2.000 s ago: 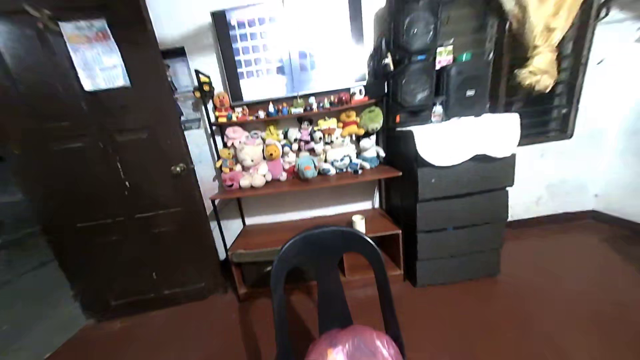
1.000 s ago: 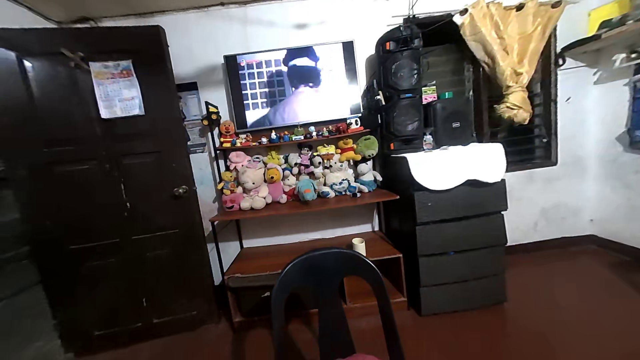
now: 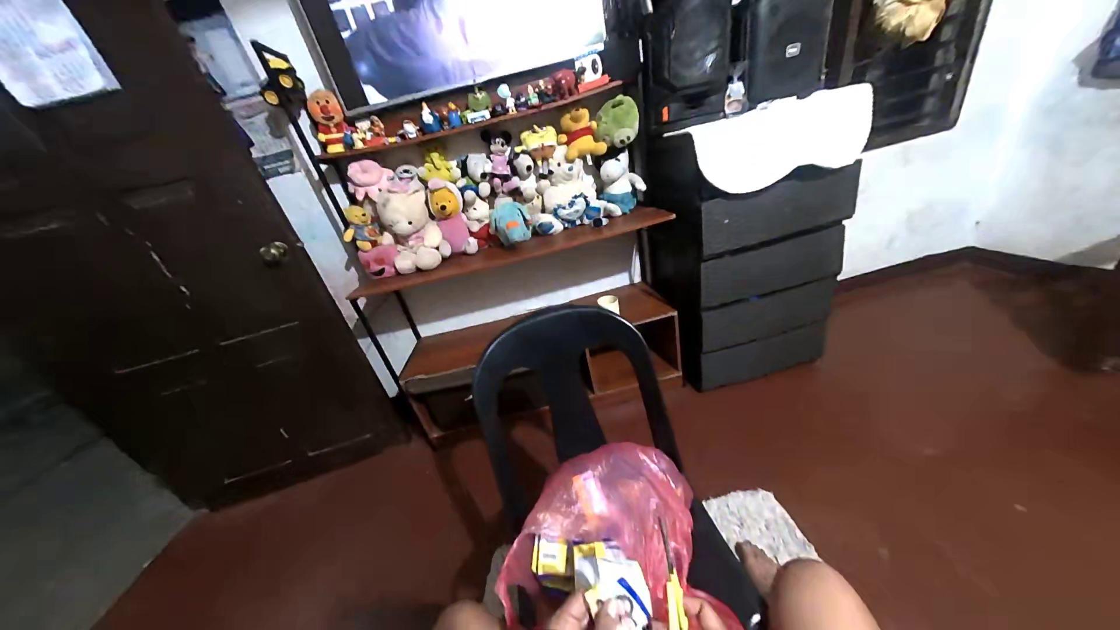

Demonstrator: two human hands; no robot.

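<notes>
At the bottom edge, my left hand (image 3: 573,612) has its fingers on a white packet (image 3: 623,584) with a blue stripe. My right hand (image 3: 703,614) is beside it, holding scissors (image 3: 675,599) with yellow handles, blades pointing up and away from me. Both hands are partly cut off by the frame. Under and around them a thin pink plastic bag (image 3: 626,477) lies on the seat of a black plastic chair (image 3: 569,328). Small yellow and white boxes (image 3: 551,556) show in the bag's opening.
Beyond the chair stands a wooden shelf (image 3: 516,254) with stuffed toys, figurines and a television (image 3: 472,44). Right of it are a black drawer unit (image 3: 770,262) and speakers (image 3: 691,52). A dark door (image 3: 166,262) is at left. A light mat (image 3: 759,521) lies beside the chair.
The view has tilted down. Both hands, the scissors and the packet now show; neither earlier frame shows them. More of the pink bag is in view.
</notes>
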